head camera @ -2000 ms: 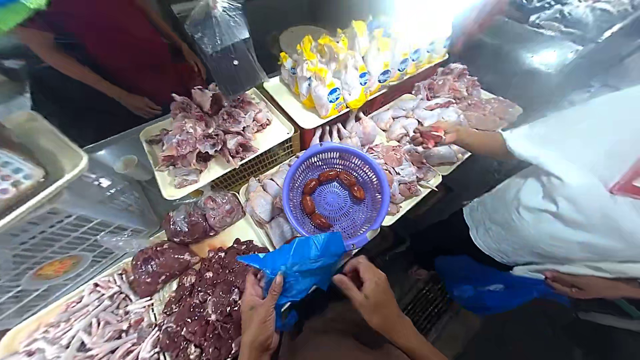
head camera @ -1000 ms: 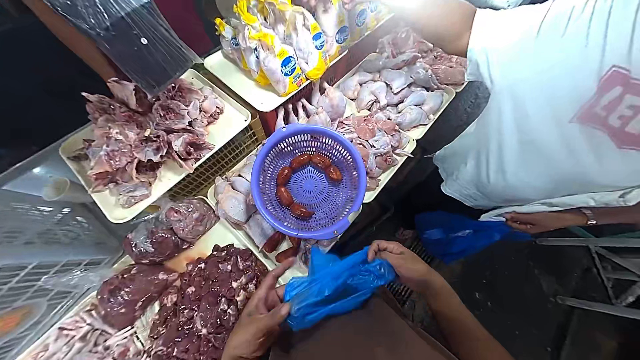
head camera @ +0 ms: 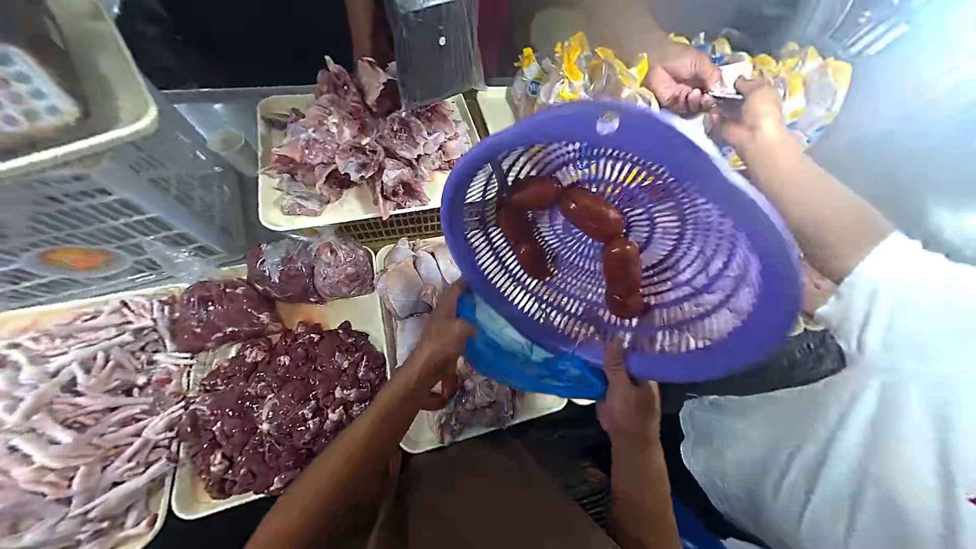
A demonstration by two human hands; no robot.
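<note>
A purple plastic colander (head camera: pixel 705 362) is tilted up in front of me, with several linked red sausages (head camera: pixel 591 213) lying inside. My right hand (head camera: pixel 629 393) grips its near rim, thumb over the edge. Beneath and left of the colander hangs a blue plastic bag (head camera: pixel 507 351). My left hand (head camera: pixel 446 343) holds the bag's left edge beside the colander; some of its fingers are hidden.
Trays of chicken feet (head camera: pixel 84 412), dark livers (head camera: pixel 286 404) and meat trimmings (head camera: pixel 358 152) fill the left side. Yellow-topped bagged chickens (head camera: pixel 579 69) stand behind the colander. At right, a person in a white shirt (head camera: pixel 862 396) reaches across; hands (head camera: pixel 717 91) meet over a small pale item.
The colander, earlier resting on the trays, is now lifted and tilted. My right hand has gone from the blue bag to its rim. The view has shifted.
</note>
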